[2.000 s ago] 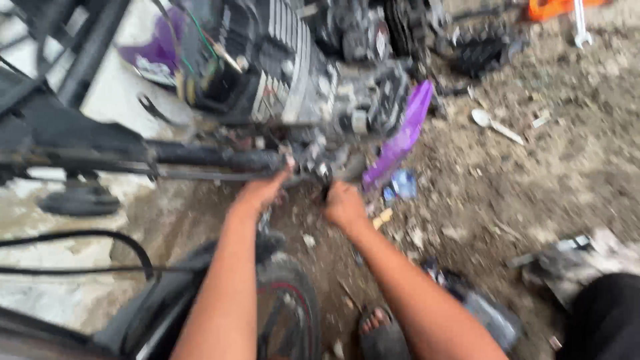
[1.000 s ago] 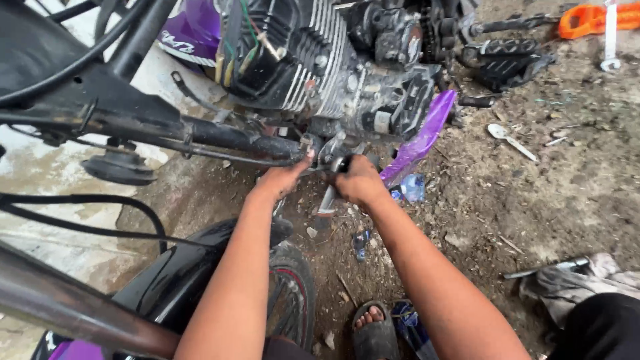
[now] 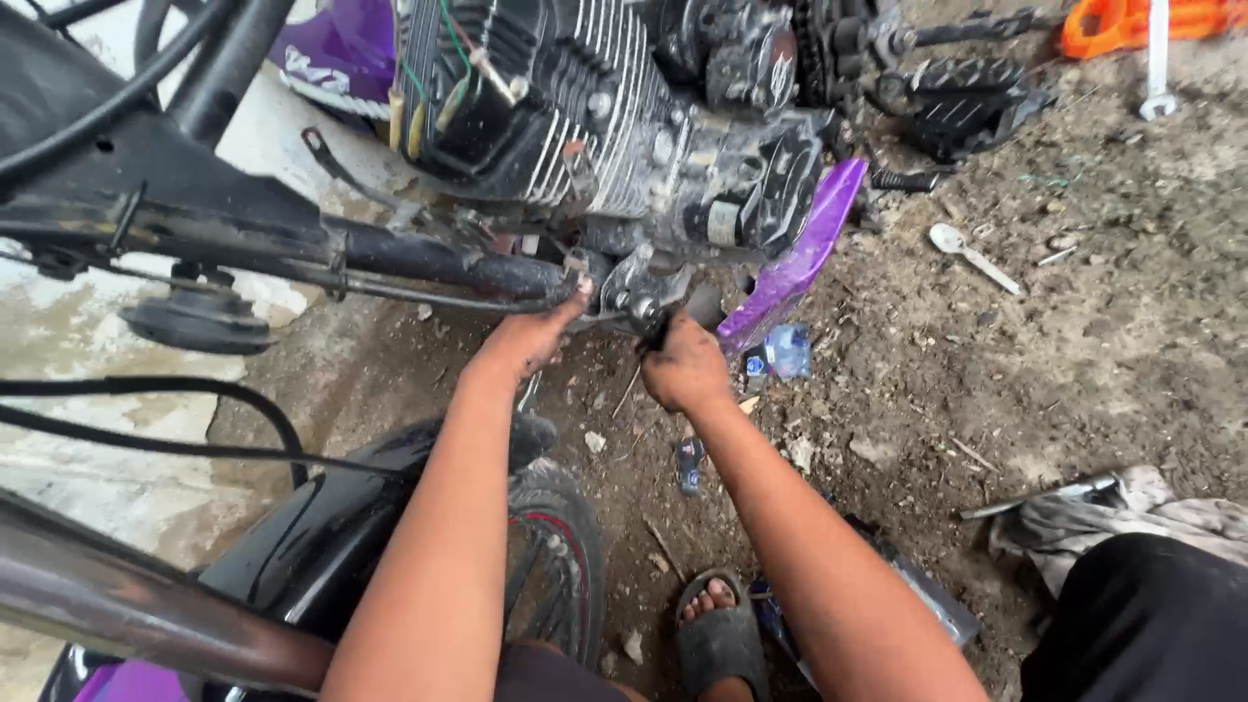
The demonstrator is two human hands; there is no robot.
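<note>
Beside a motorcycle engine (image 3: 624, 127) with dirty cooling fins, my left hand (image 3: 531, 336) touches the end of a black frame tube (image 3: 448, 268) with its fingertips. A metal bracket with a bolt (image 3: 643, 292) lies between my two hands. My right hand (image 3: 687, 361) is closed around something dark just below that bracket; the fingers hide most of it, so I cannot tell what it is. A purple plastic panel (image 3: 799, 258) stands out to the right of the engine's lower end, close to my right hand.
Around the dirt floor lie a white plastic spoon (image 3: 975, 258), a wrench (image 3: 1157, 68) by an orange plastic piece (image 3: 1102, 29), a crushed plastic cup (image 3: 785, 351) and a grey rag (image 3: 1111, 517) with a metal tool. The front wheel (image 3: 575, 546) and black fender (image 3: 341, 517) are at lower left.
A flat metal piece showed below my right hand one second ago; it is not visible there now. Both hands stay at the bracket.
</note>
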